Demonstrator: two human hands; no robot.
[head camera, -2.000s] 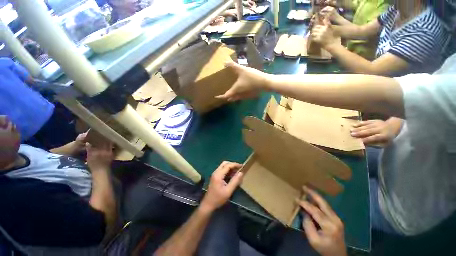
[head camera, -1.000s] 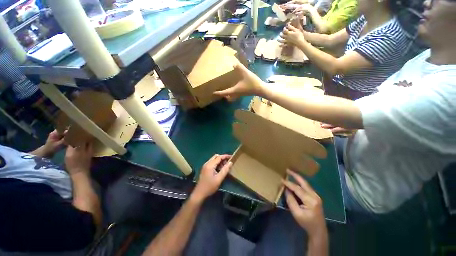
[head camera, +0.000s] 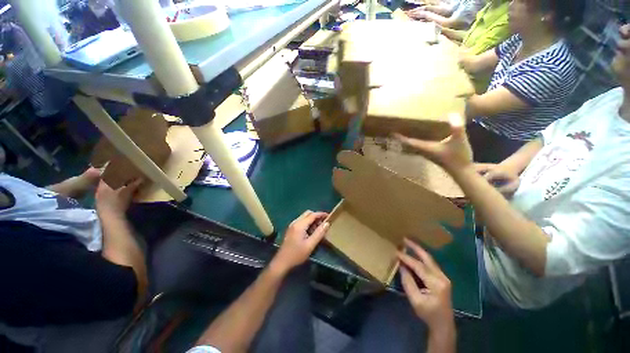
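A part-folded brown mailer box (head camera: 361, 243) rests at the front edge of the green bench, its tray towards me and its notched lid (head camera: 394, 201) standing up behind. My left hand (head camera: 302, 239) holds the tray's left end, thumb and fingers at the side wall. My right hand (head camera: 424, 281) holds the right end wall by the near corner. The undersides of the fingers and the tray's base are hidden.
A cream rack post (head camera: 237, 180) stands left of my left hand. Beyond it are a bench scale (head camera: 238, 153) and folded boxes (head camera: 280, 103). A person at the right holds a stack of part-folded boxes (head camera: 414, 76) over a flat blank. Another person works at the left.
The neighbour's hand has left the boxes by the scale and moved right, and now holds a raised stack of boxes. My hands keep their hold on the box; the view has shifted.
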